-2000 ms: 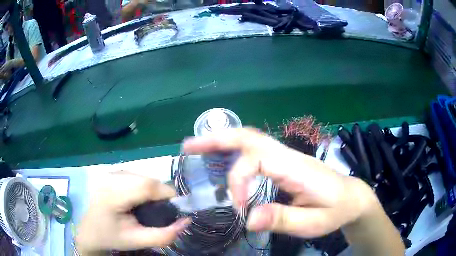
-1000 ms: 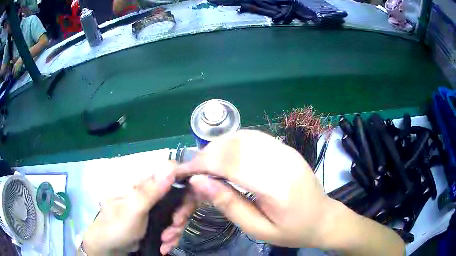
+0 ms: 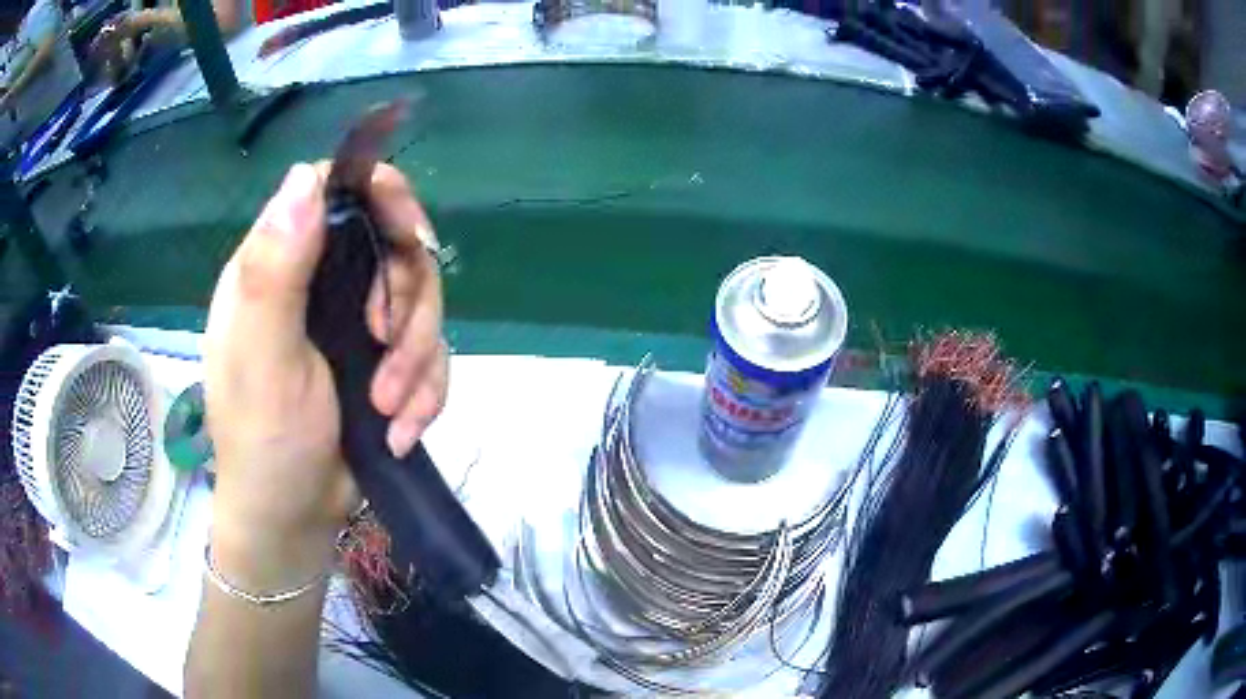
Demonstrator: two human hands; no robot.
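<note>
My left hand [image 3: 321, 341] is raised at the left and closed around a black sleeve [image 3: 424, 526]. A blurred reddish-brown end sticks out above my fingers. A flat, shiny metal strip [image 3: 540, 635] extends from the sleeve's lower end toward the bottom edge. My right hand is not in view. Thin curved metal bands [image 3: 670, 553] lie stacked on the white bench in front of the can [image 3: 772, 369]. A black wire bundle [image 3: 909, 526] with reddish ends lies right of them. Another reddish-ended bundle [image 3: 444, 642] lies below my left hand, partly hidden.
Loose black sleeves [image 3: 1134, 546] are piled at the right. A pale fan [image 3: 99, 444] and a partly hidden green spool [image 3: 187, 426] stand at the left. The green belt [image 3: 588, 273] crosses behind the can, with a thin wire on it. People's arms show at the upper left.
My left hand has risen, with the sleeve now tilted and its lower end in view. My right hand has left the picture. The view has shifted, so the bench things appear further right.
</note>
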